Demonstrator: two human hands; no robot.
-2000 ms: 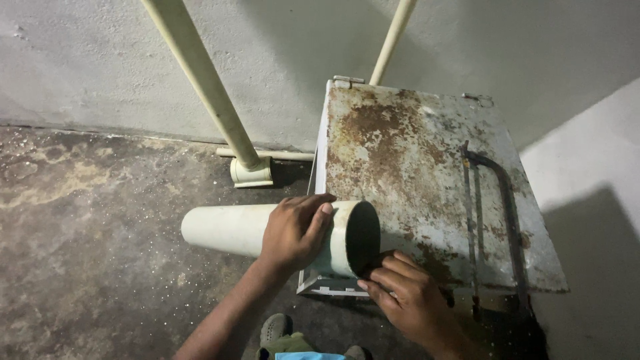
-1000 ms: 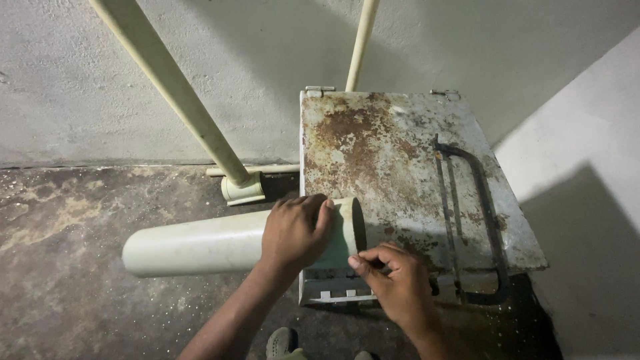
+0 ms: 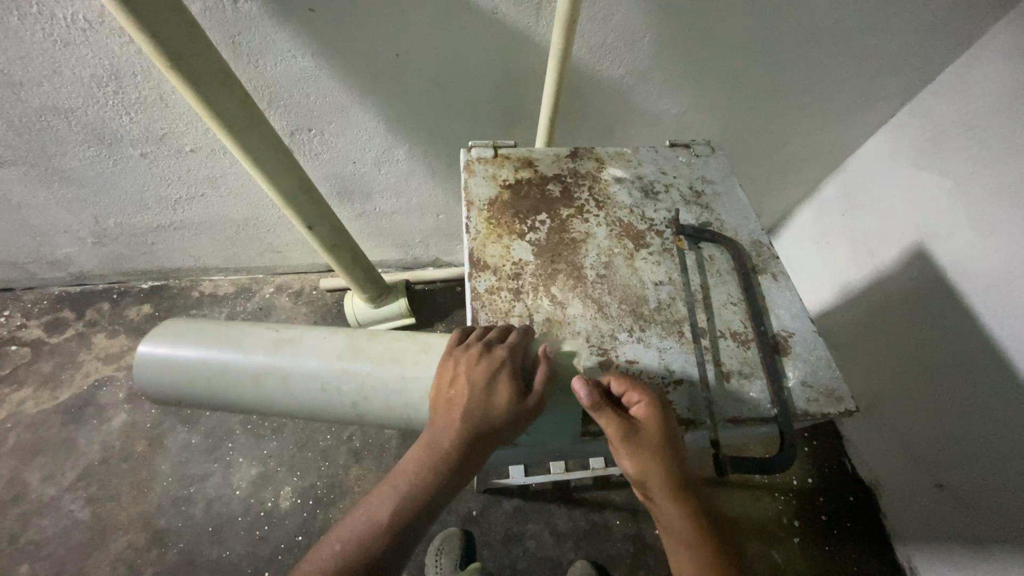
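A wide, pale plastic pipe [image 3: 296, 372] lies sideways, its right end over the near left part of a rusty white metal cabinet [image 3: 592, 264]. My left hand [image 3: 484, 384] rests over the pipe near that end, fingers curled across its top. At the pipe's right rim is my right hand [image 3: 632, 424], thumb and forefinger pinched together; whether something small is between them cannot be told. A greenish tint shows on the pipe between the hands. To the right, a hacksaw [image 3: 756, 312] with a dark curved frame lies on the cabinet top, its lower end past the near edge.
A long cream pipe [image 3: 264, 160] slants down to a fitting [image 3: 378, 306] on the floor. Behind the cabinet a thinner pipe [image 3: 558, 72] stands against the wall, and another [image 3: 432, 276] lies along the wall's base. My shoe [image 3: 450, 550] shows at the bottom.
The wide pipe has swung so that its open right end no longer faces the camera. My right hand has moved up along the rim. My left hand stays on the pipe.
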